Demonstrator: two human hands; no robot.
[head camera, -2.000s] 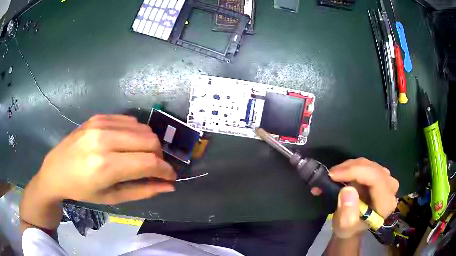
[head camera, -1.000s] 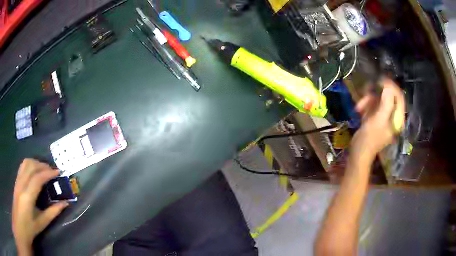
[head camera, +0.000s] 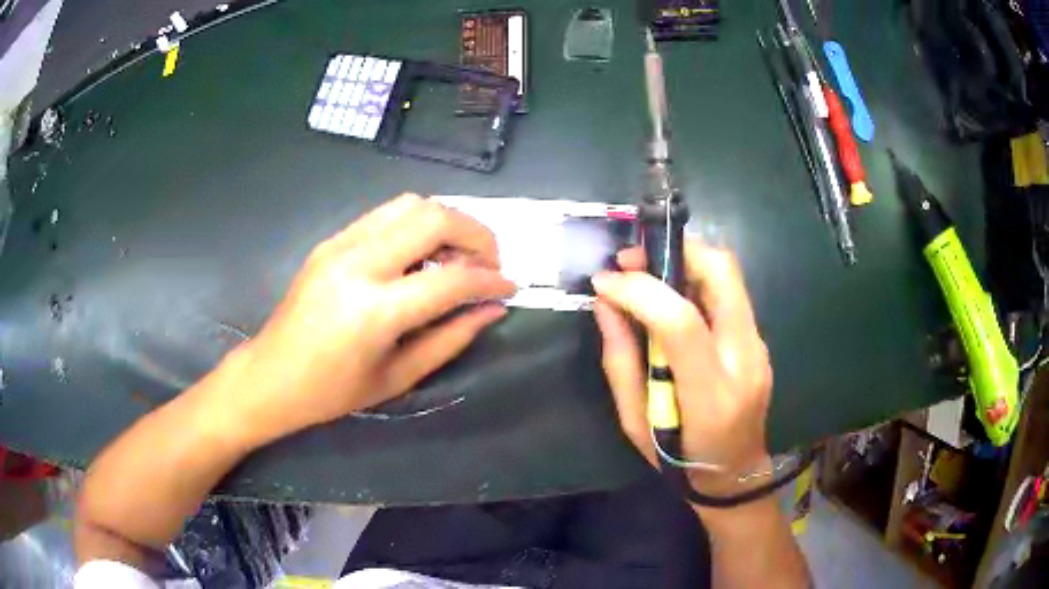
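The white phone board (head camera: 535, 244) lies on the green mat in front of me, blurred, with a dark rectangle towards its right end. My left hand (head camera: 397, 293) grips its left end and covers part of it. My right hand (head camera: 690, 357) is closed around the soldering iron (head camera: 664, 247), whose metal tip points away from me. Its fingertips are at the board's right end. The display module cannot be made out; whether it is under my left fingers is hidden. A thin solder wire (head camera: 420, 412) lies on the mat nearer me.
Behind the board lie the black front housing with keypad (head camera: 454, 150), a brown battery (head camera: 492, 58), a clear piece (head camera: 589, 35) and a black card (head camera: 687, 16). At right are slim metal tools, a red-handled screwdriver (head camera: 843, 144), a blue tool (head camera: 849, 92) and a green electric screwdriver (head camera: 973, 334).
The view has swung back from the right side to the board. My right hand has come back to the board with the iron turned away. My left hand has moved from the display onto the board.
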